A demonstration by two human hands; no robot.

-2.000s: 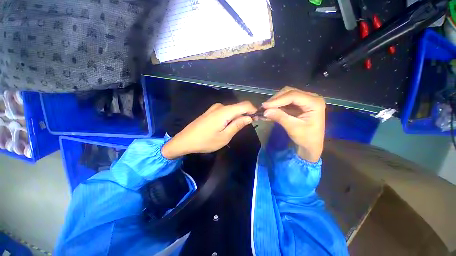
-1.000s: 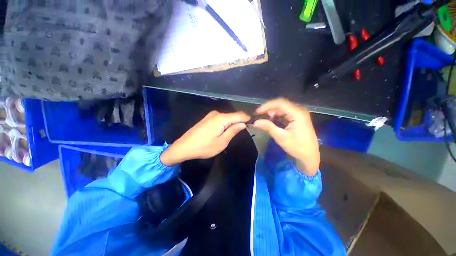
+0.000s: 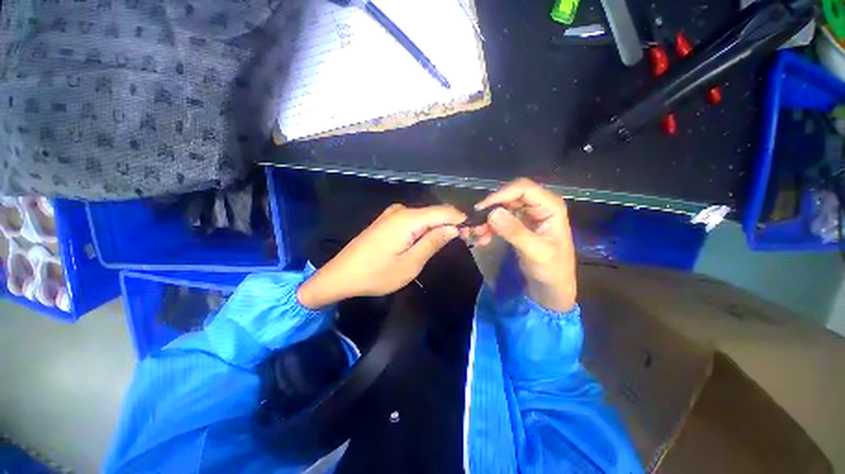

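My left hand (image 3: 389, 252) and my right hand (image 3: 536, 236) meet in front of the bench edge, over my lap. Both pinch a small thin black piece (image 3: 477, 219) between thumb and fingers. The fingers hide most of it, so I cannot tell its exact shape. Black headphones (image 3: 375, 366) with a padded band and a round cup lie on my lap below my left forearm, dark against my black clothing.
The black bench mat (image 3: 547, 120) holds a paper sheet (image 3: 324, 74), a pen (image 3: 408, 44), red handles (image 3: 659, 61), a grey strip (image 3: 621, 31) and a long black tool (image 3: 690, 79). Patterned cloth (image 3: 120, 93) drapes at left. Blue bins (image 3: 283, 218) and a carton (image 3: 639, 324) stand below.
My right hand has shifted slightly left and its fingers have changed position around the small black piece. My left hand keeps its pinch. The view has shifted a little.
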